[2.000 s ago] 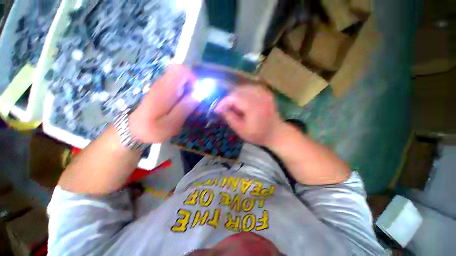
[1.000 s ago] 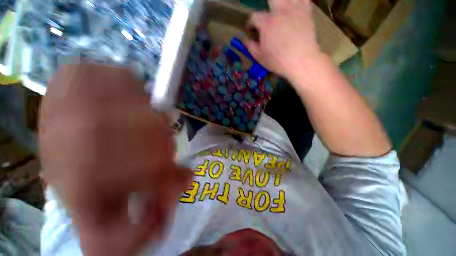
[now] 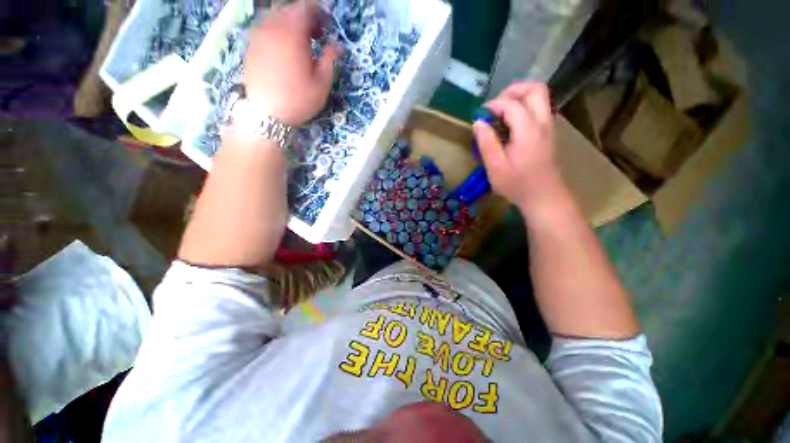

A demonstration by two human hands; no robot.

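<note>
My left hand is over the heap of wired board assemblies in the white parts bin. Its fingertips are blurred at the top edge, so I cannot tell whether they hold anything. My right hand is shut on a blue battery, above the right side of the cell carton. Packed cells stand in the carton with round ends up and red bits among them. Another blue battery lies slanted on the packed cells below my right hand.
A second white bin with a pale yellow strap is at the far left. A large open shipping carton with cardboard pieces is at the right. A pale cloth or sheet lies at the lower left.
My left hand has moved from close in front of the camera to over the white bin. My right hand now holds a battery up beside the carton. The lit board seen earlier no longer shows.
</note>
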